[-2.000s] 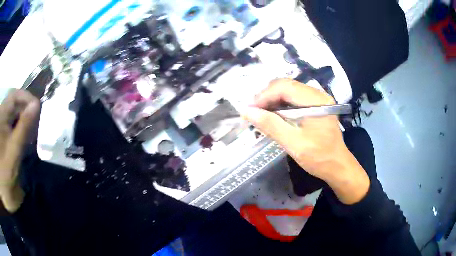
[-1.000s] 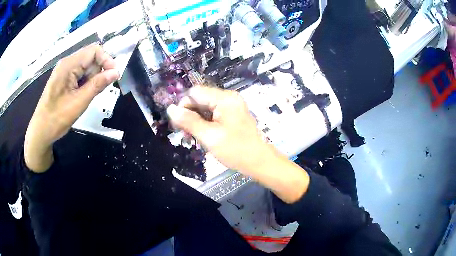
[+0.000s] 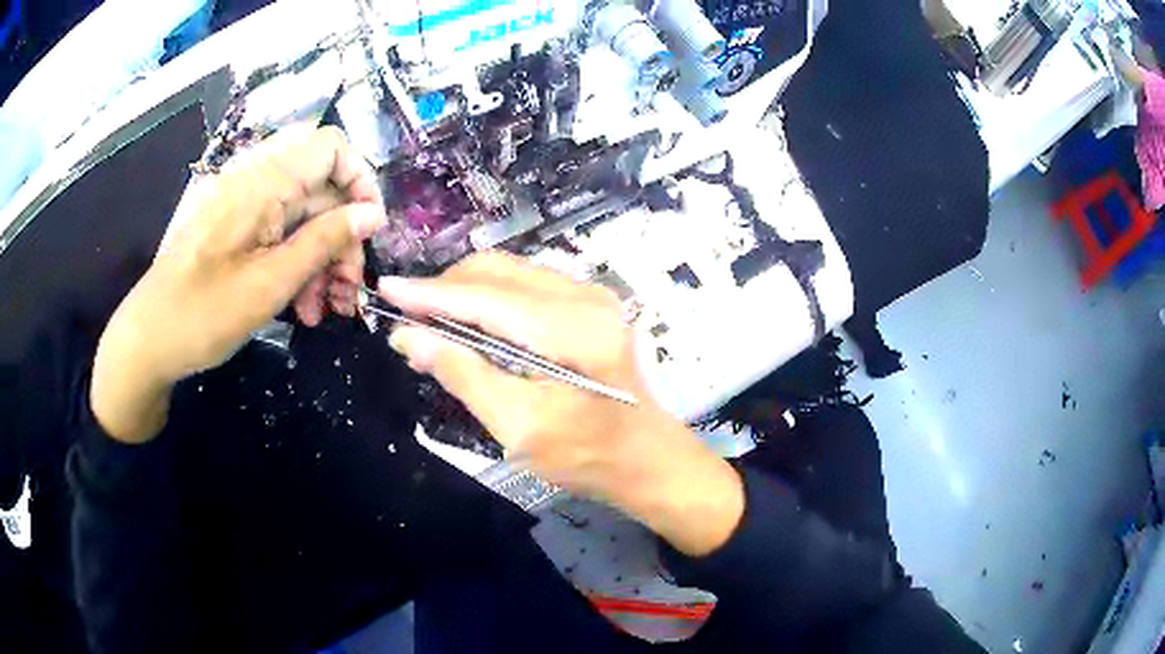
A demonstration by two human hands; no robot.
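My right hand (image 3: 537, 364) holds slim silver tweezers (image 3: 505, 351) like a pen, their tips pointing left toward my left fingers. My left hand (image 3: 249, 262) is raised beside the tips, thumb and forefinger pinched together; any thread between them is too fine to see. Both hands are in front of the open mechanism of the white sewing machine (image 3: 466, 26). Purplish lint (image 3: 428, 211) lies in the mechanism behind my fingers. My hands hide part of the lower mechanism and the front cover's ruler scale (image 3: 521, 488).
Grey tension dials (image 3: 632, 38) and a black control panel (image 3: 741, 58) are at the top. Black fabric (image 3: 894, 141) hangs at the right. A red stool (image 3: 1101, 230) stands on the grey floor (image 3: 984, 422). Dark scraps lie on the white machine bed (image 3: 728, 319).
The tweezers, earlier over the machine bed, are now beside my left fingers. My right hand has moved left and slightly down; my left hand has come in from the left edge to meet it.
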